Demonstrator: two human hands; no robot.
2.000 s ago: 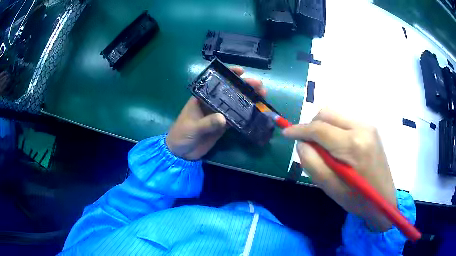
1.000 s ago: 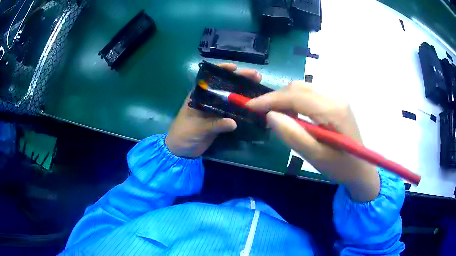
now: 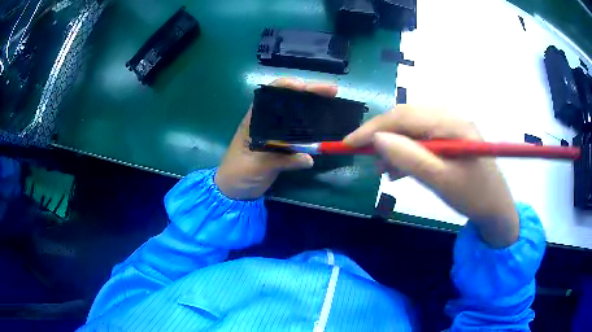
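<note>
My left hand (image 3: 256,152) holds a black plastic housing (image 3: 305,117) above the green mat, fingers behind its far edge and thumb at its near edge. The housing is tilted and its inside looks dark. My right hand (image 3: 431,146) grips a paint brush (image 3: 513,149) by its red handle, held nearly level and pointing left. The silver ferrule and the orange bristles are at the near left edge of the housing. The bristle tip is partly hard to see there.
A black housing (image 3: 304,50) lies on the green mat (image 3: 130,123) beyond my hands. A narrow black shell (image 3: 163,45) lies at left. More black parts (image 3: 563,87) lie on the white sheet (image 3: 467,71). Clear gridded film (image 3: 58,78) is at the left edge.
The brush has moved from across the housing's inside to its near left edge, and its handle has swung level. The housing has tilted, so its inside shows less than two seconds ago.
</note>
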